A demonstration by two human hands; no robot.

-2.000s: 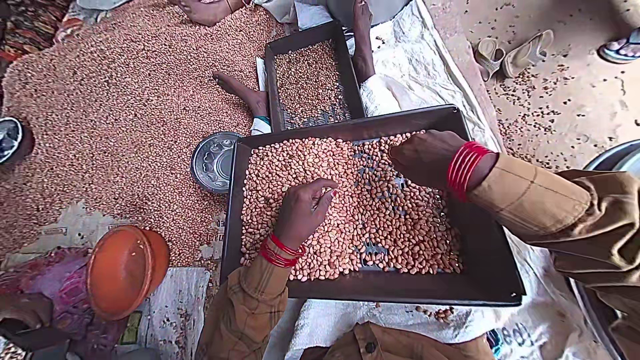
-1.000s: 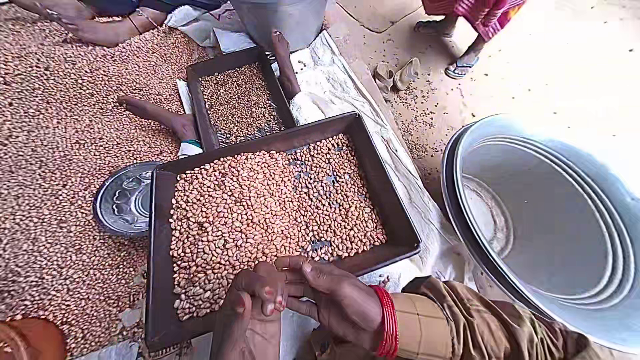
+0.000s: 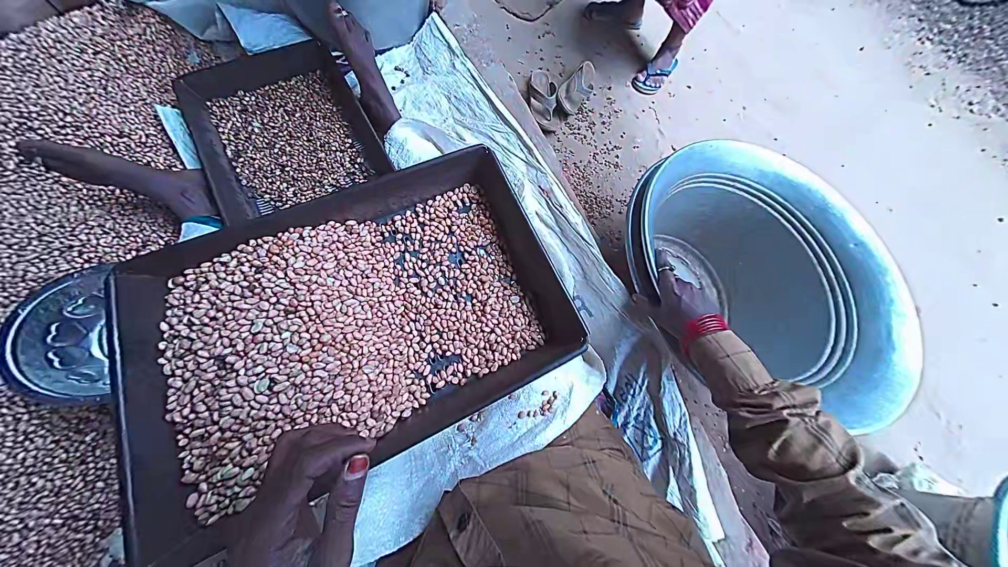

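A dark rectangular tray [image 3: 543, 276] lies tilted before me, holding a layer of peanut kernels [image 3: 299, 331] that is thick at the left and sparse at the right. My left hand [image 3: 315, 488] is at the tray's near edge, thumb and fingers apart, with nothing visible between them. To the right, my right hand [image 3: 685, 303], with red bangles at the wrist, is at the rim of a large metal basin [image 3: 874, 315], its fingers over the near side. Whether the fingers grip the rim or hold anything is unclear.
A smaller dark tray of kernels [image 3: 213, 153] stands beyond, between a person's feet [image 3: 177, 189]. Loose kernels [image 3: 71, 118] cover the left. A round embossed metal lid [image 3: 63, 339] touches the tray's left side. Sandals [image 3: 579, 87] and another person's foot [image 3: 657, 71] are beyond.
My right hand has moved away from my left hand, rightward to the basin. Earlier both hands were over the kernels, then together at the tray's near edge. The view has shifted right.
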